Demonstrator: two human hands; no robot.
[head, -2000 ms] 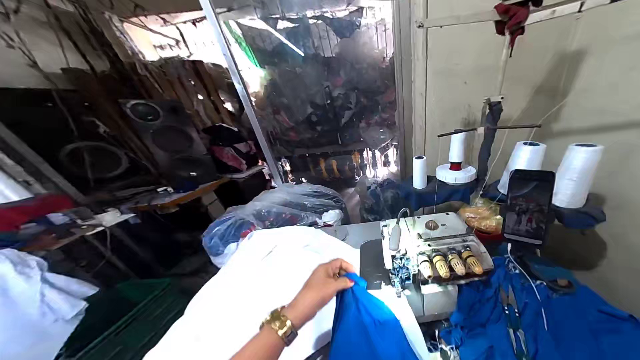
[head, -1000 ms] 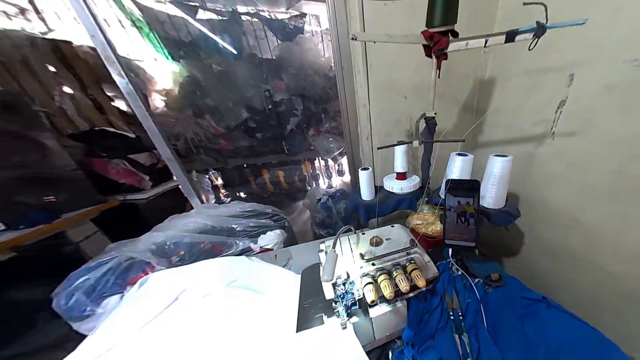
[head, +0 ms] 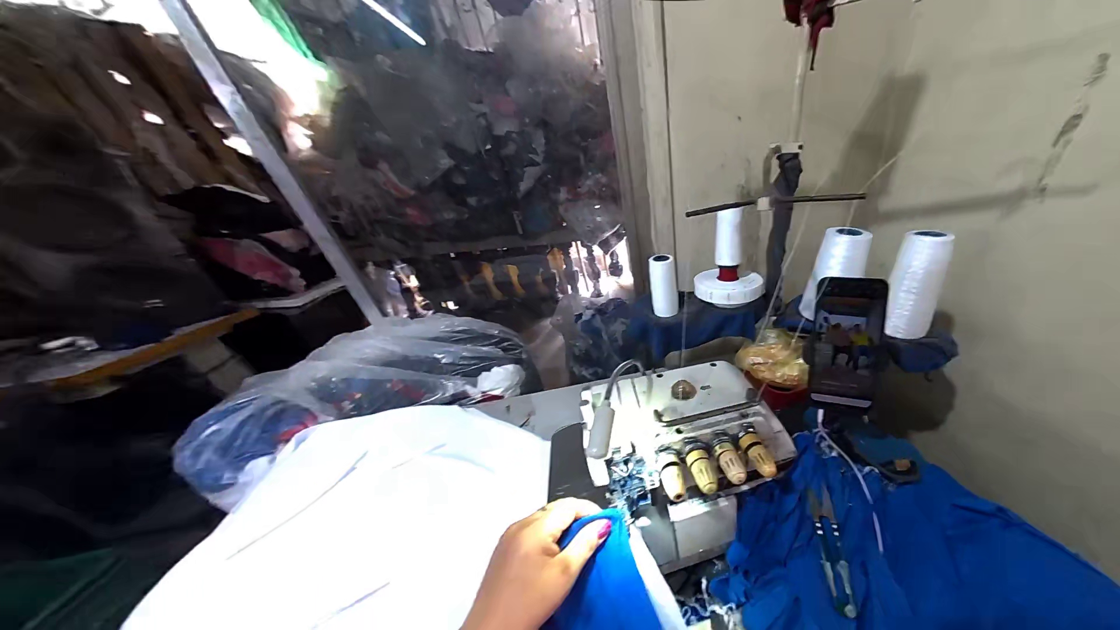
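In the head view my left hand comes up from the bottom edge. Its thumb and fingers pinch the edge of a blue fabric piece, just in front of the needle area of an overlock sewing machine. White fabric spreads broadly to the left of the hand, and a white strip shows along the blue piece's right side. A small lamp lights the needle area. Four-square contact between cloth and presser foot cannot be made out. My right hand is not in view.
A clear plastic bag of cloth lies behind the white fabric. Right of the machine, thread snips rest on blue cloth, near an upright phone. White thread cones stand behind.
My left hand held blue fabric near the machine in the oldest frame, was out of view a second ago, and is back on blue fabric now. The view has shifted between frames.
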